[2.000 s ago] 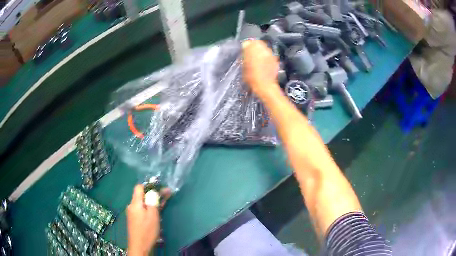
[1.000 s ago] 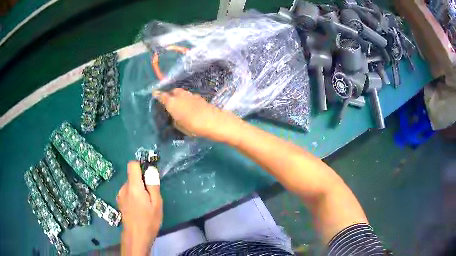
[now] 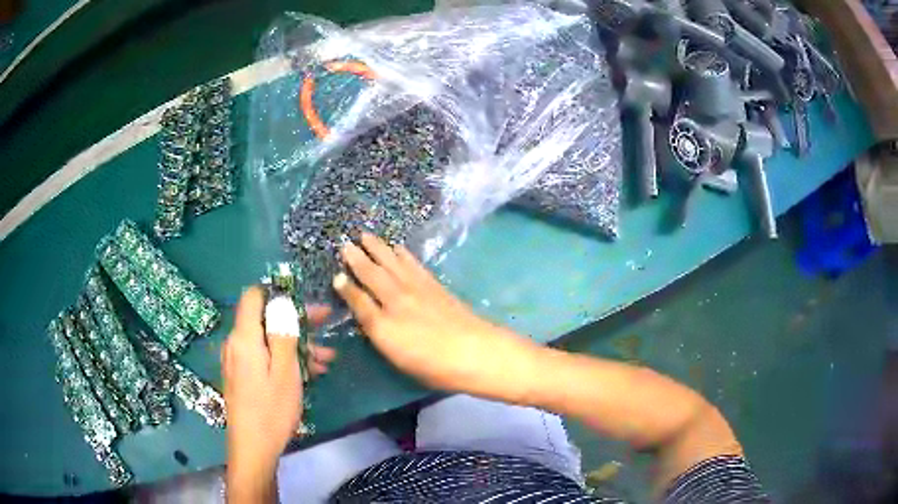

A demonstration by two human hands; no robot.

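My left hand point(image 3: 271, 359) holds a green circuit board strip point(image 3: 287, 281) upright at the lower middle, with a white cot on the thumb; most of the strip is hidden by the hand. My right hand point(image 3: 394, 305) lies palm down with spread fingers at the near edge of a heap of small dark components point(image 3: 369, 182). Whether its fingertips pinch a component cannot be told. The heap lies at the mouth of a large crinkled clear plastic bag point(image 3: 561, 118), which holds more of the dark mass to the right.
Fanned board strips point(image 3: 158, 285) lie at left, and darker strips point(image 3: 195, 157) lie near the pale far edge. Orange handles point(image 3: 311, 103) show through the bag. Grey plastic housings point(image 3: 709, 128) are heaped at far right, above a blue bin point(image 3: 829, 231).
My right hand has gone from the bag's far side to its open mouth, then nearer to me. The bag's mouth now lies open with the heap exposed. My left hand keeps the strip.
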